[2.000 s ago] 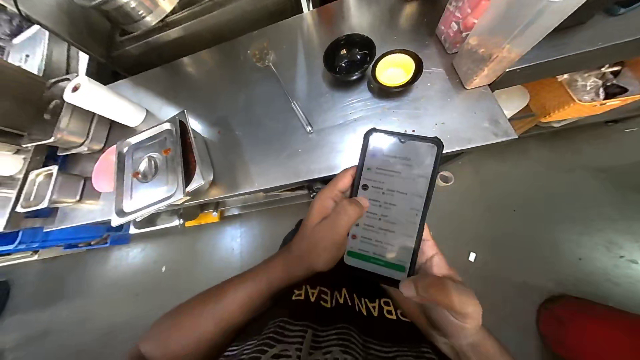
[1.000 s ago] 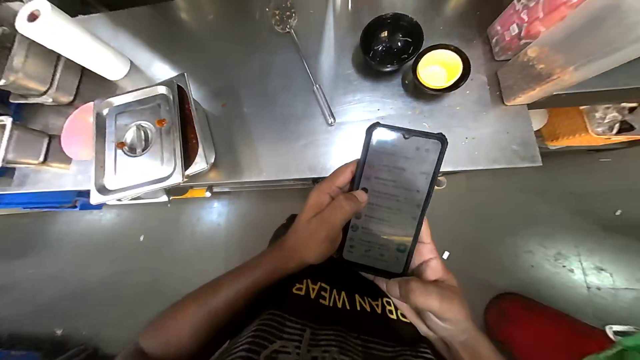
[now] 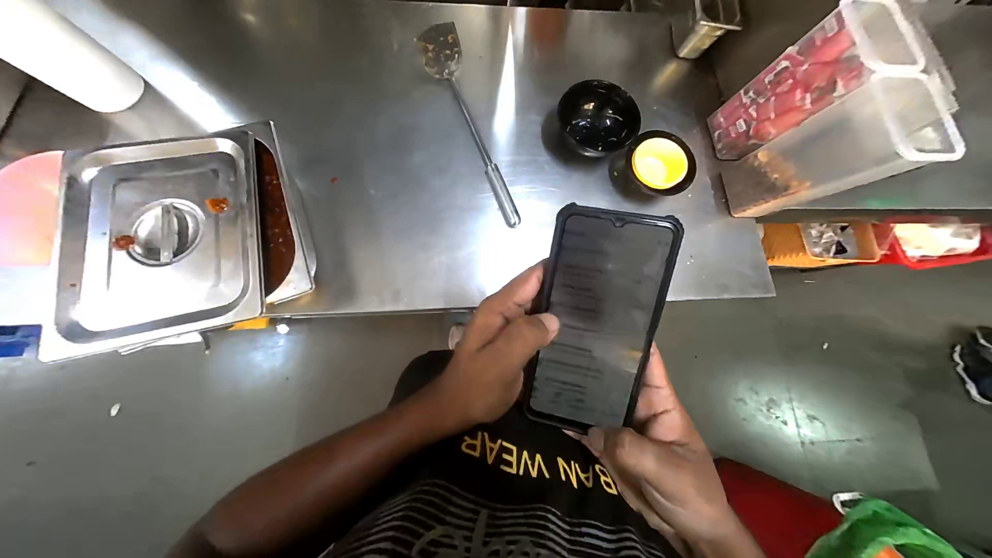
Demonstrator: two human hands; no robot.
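Observation:
Both hands hold a smartphone in a black case upright in front of my body. My left hand grips its left edge, the thumb resting at the side of the screen. My right hand supports the lower right edge and bottom corner. Beyond the phone, on the steel counter, lie a metal turner with a food-stained blade, a glossy black bowl and a smaller black bowl with a yellow inside.
At left, a steel pan of red sauce is partly covered by a steel lid, near a white roll. Clear plastic containers stand at right, one with red packets. A red object and green bag are at lower right.
The view has shifted over the counter. Both hands keep hold of the phone, and its screen looks darker than before. A green bag now shows at lower right.

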